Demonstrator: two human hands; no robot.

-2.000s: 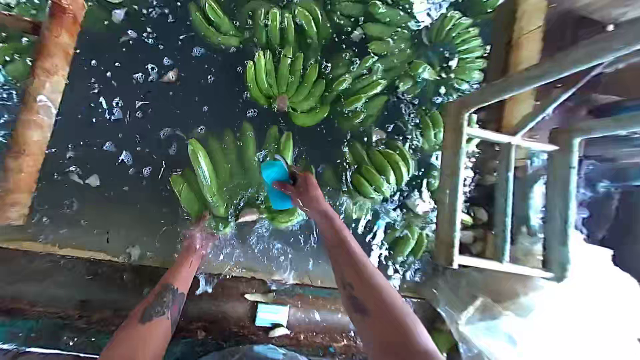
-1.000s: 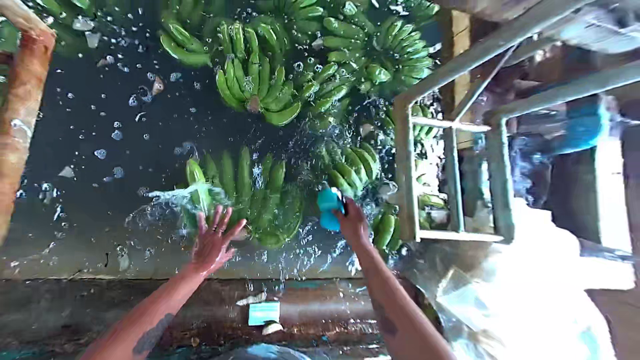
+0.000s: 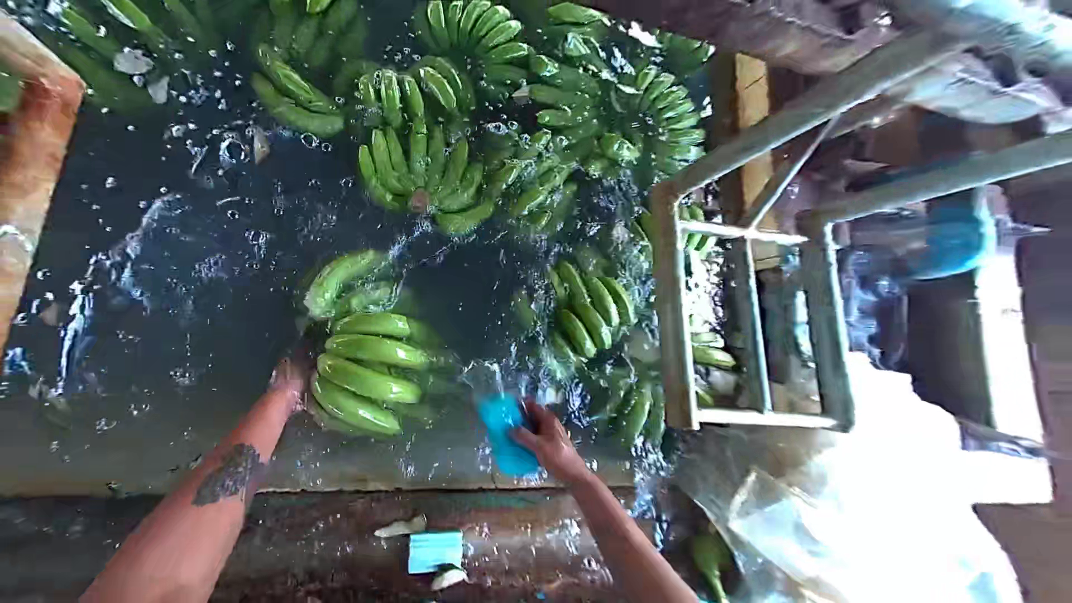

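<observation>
A bunch of green bananas (image 3: 373, 368) lies partly under water near the tank's front wall. My left hand (image 3: 293, 377) is in the water at the bunch's left end, its fingers hidden, so its grip cannot be made out. To the right of the bunch, my right hand (image 3: 548, 440) holds a blue block-like thing (image 3: 507, 435), perhaps a sponge, with water splashing around it. More green banana bunches (image 3: 423, 172) float behind, and a smaller banana bunch (image 3: 590, 310) floats beyond my right hand.
A worn metal frame (image 3: 674, 310) stands over the tank's right side. Clear plastic sheeting (image 3: 779, 519) lies at the lower right. A light-blue rectangular piece (image 3: 435, 552) rests on the front ledge (image 3: 318, 536). A rusty beam (image 3: 33, 167) borders the left.
My left hand, spread above the water one second ago, is now in it beside the bunch. That bunch now lies turned, its fingers pointing sideways. My right hand still holds the blue thing.
</observation>
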